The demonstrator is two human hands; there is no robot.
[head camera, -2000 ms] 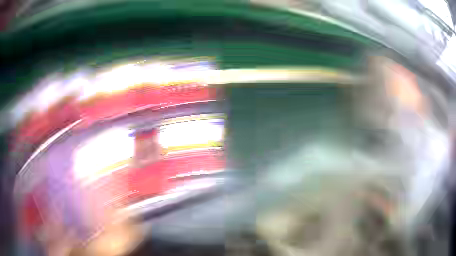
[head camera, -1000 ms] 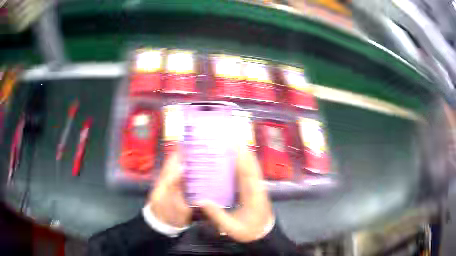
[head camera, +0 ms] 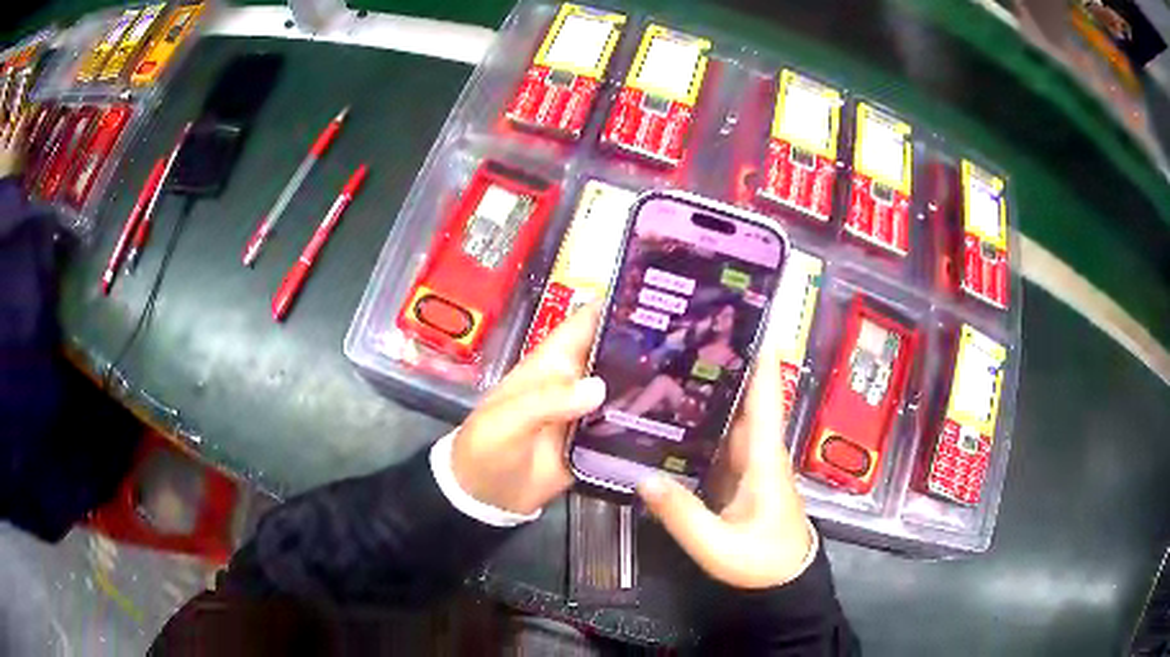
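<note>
A smartphone [head camera: 680, 353] with a lit screen is held upright above a clear tray of phones. My left hand [head camera: 520, 430] grips its left edge. My right hand [head camera: 744, 501] holds its right edge, with the thumb at the lower screen. The blister tray [head camera: 949, 537] holds red keypad phones [head camera: 799, 144] with pale screens and yellow frames. Two phones lie face down with open backs, one at the left [head camera: 481, 263] and one at the right [head camera: 862, 395]. The smartphone and hands hide part of the lower row.
A red marker [head camera: 321, 241], a pen [head camera: 295, 186] and a black device with a cable [head camera: 205, 157] lie left of the tray. A neighbouring tray [head camera: 80, 87] and a person's dark sleeve [head camera: 58, 372] are at far left. A dark rectangle [head camera: 602, 549] lies below the smartphone.
The view has steadied and tilted, and the tray appears further right. The smartphone stays in both hands; its screen has changed from a pale page to a picture with text bubbles.
</note>
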